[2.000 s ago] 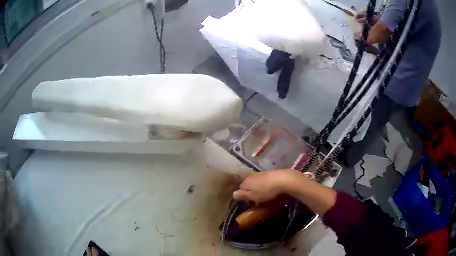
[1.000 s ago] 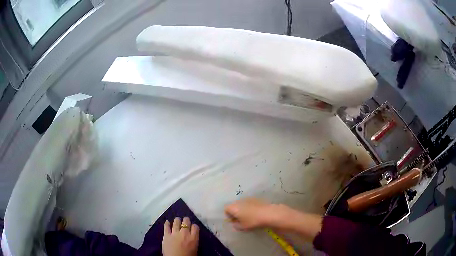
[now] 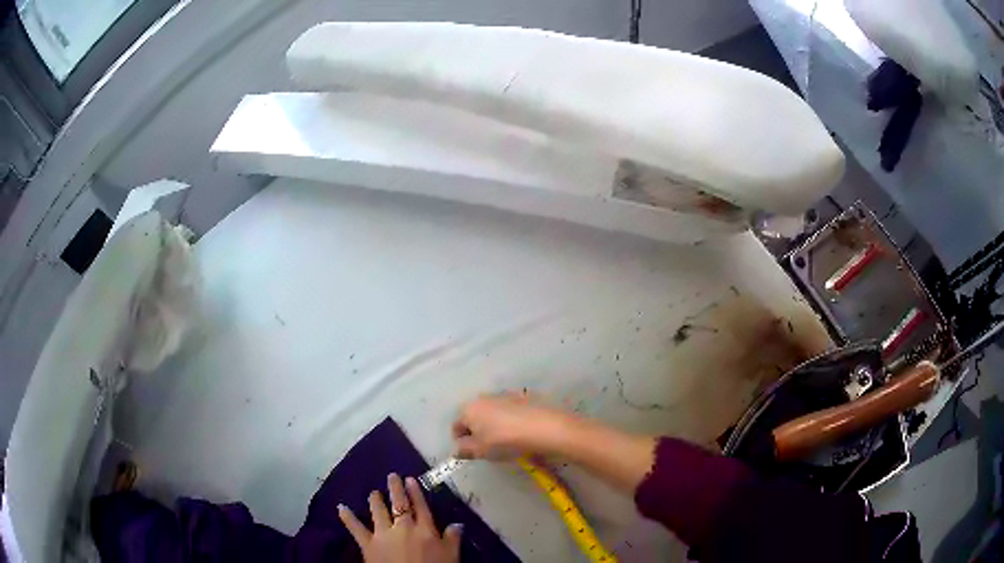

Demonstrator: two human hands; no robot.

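Observation:
The dark purple garment (image 3: 358, 475) lies at the lower left, its straight edge slanting down to the right. My left hand (image 3: 404, 536), with a ring, rests flat on it, fingers spread. My right hand (image 3: 490, 427) is just right of the garment edge, closed on the tape measure (image 3: 564, 511). A short whitish end of the tape runs from my right hand to the garment edge near my left fingertips. The yellow length curls down from under my right hand. My left thumb and the bottom of the garment are near the frame's lower edge.
The steam iron (image 3: 859, 412) with its brown handle stands at the right, beside the iron rest (image 3: 853, 288). A long padded board (image 3: 573, 99) spans the far side. Another padded arm (image 3: 83, 319) is at the left. Loose threads lie on the white table (image 3: 330, 297).
My right hand has left the iron and now holds the tape measure, having moved slightly up and left since a second ago. My left hand and the garment came into view; the tape's whitish end now shows.

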